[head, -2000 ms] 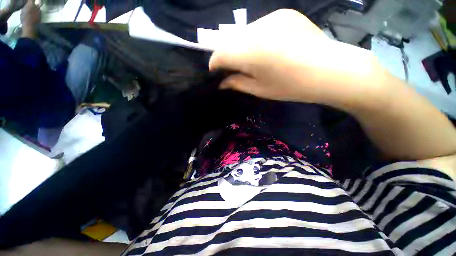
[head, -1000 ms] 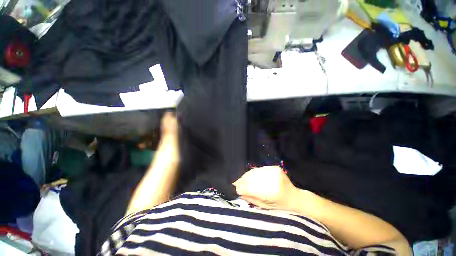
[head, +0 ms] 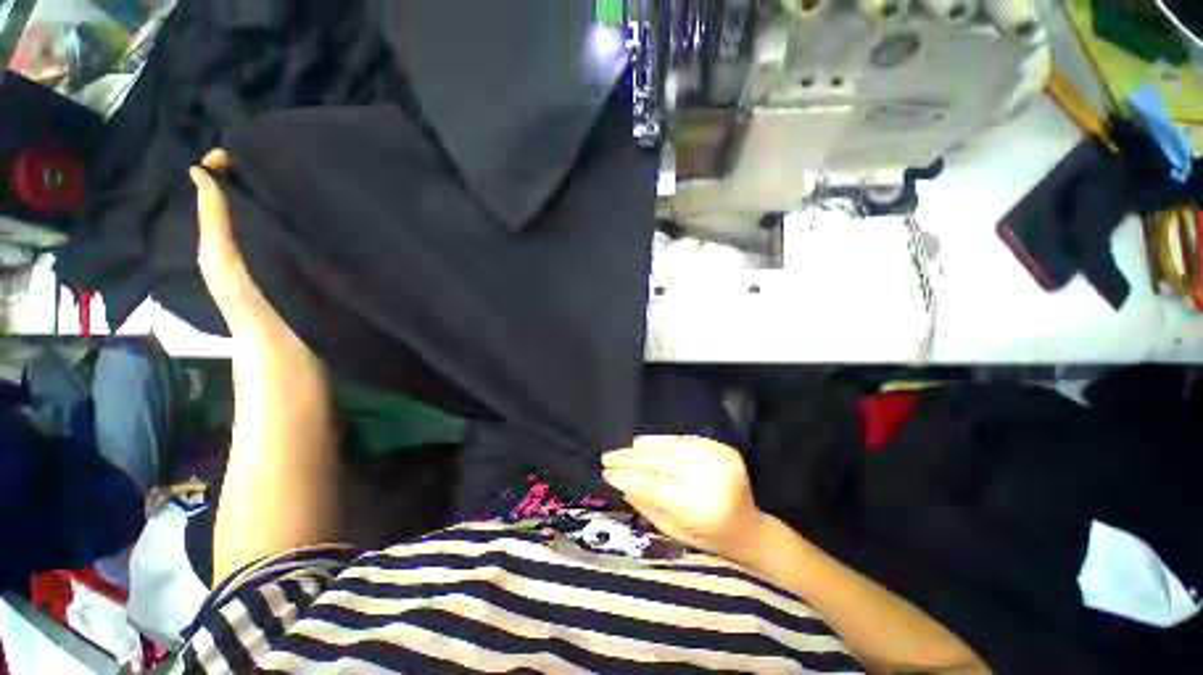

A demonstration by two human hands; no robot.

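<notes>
A long black garment panel lies over the white sewing table and hangs over its front edge towards my lap. My left hand holds the panel's left side, spread out over the table; the cloth hides part of the fingers. My right hand pinches the lower corner of the panel just above my lap. The panel's right edge runs straight up to the presser foot area of the grey-white overlocker. A pointed black layer lies on top near the needle.
A black cloth pile lies at the table's left, by a dark box with a red round part. Dark scraps and orange-red handles lie right. A black heap with a white scrap is below right.
My left hand has come up from below the table edge to the left, spreading the panel. My right hand, earlier a loose fist at the lap, now pinches the corner. The view has shifted slightly.
</notes>
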